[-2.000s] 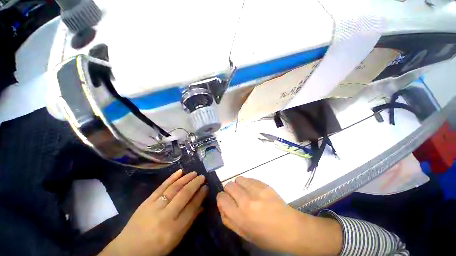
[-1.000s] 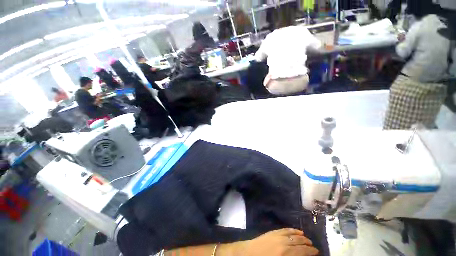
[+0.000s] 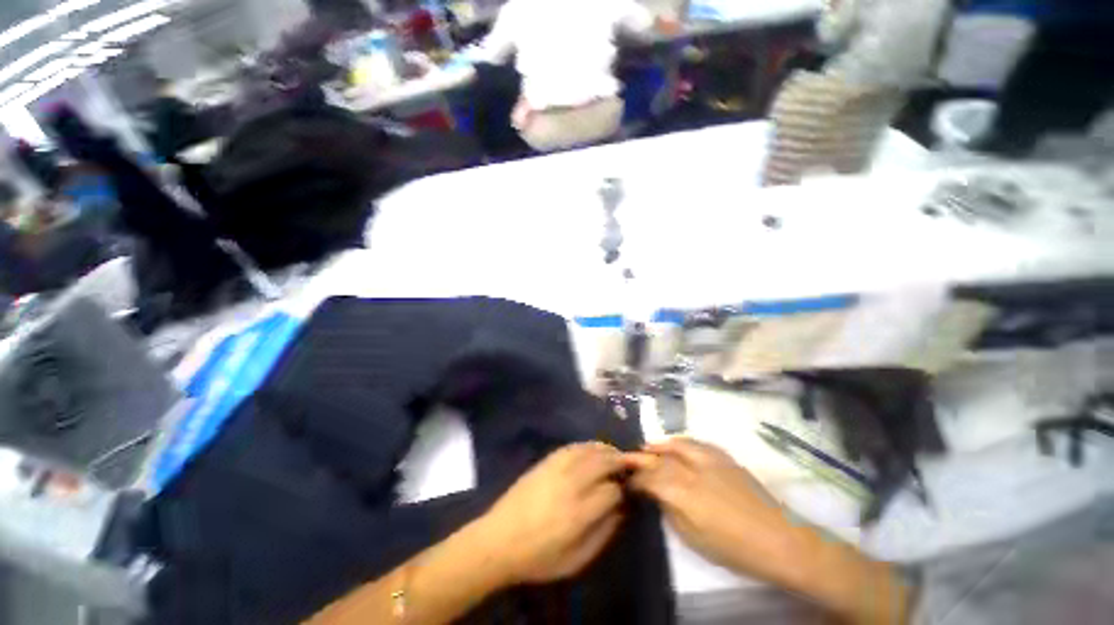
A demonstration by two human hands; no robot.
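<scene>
A large black garment piece (image 3: 403,366) lies spread on the white table, left of and below the sewing machine's needle area (image 3: 635,379). White table shows through a gap in the cloth. My left hand (image 3: 562,510) lies on the cloth, its fingers bent and pinching at the cloth's right edge just below the presser foot. My right hand (image 3: 709,494) meets it there from the right, its fingertips at the same edge. The view is blurred; the tape and the exact grip under the fingertips cannot be made out.
Right of the needle are a small pointed tool (image 3: 812,454), a dark scrap (image 3: 880,421) and black strips (image 3: 1075,427). A beige card (image 3: 782,348) is on the machine arm. Two people stand behind the machine. A grey machine part (image 3: 80,379) and blue surface (image 3: 226,385) are at left.
The camera view has lifted from the close machine view, then shifted right. My right hand, out of view a second ago, shows again beside my left hand at the cloth's edge.
</scene>
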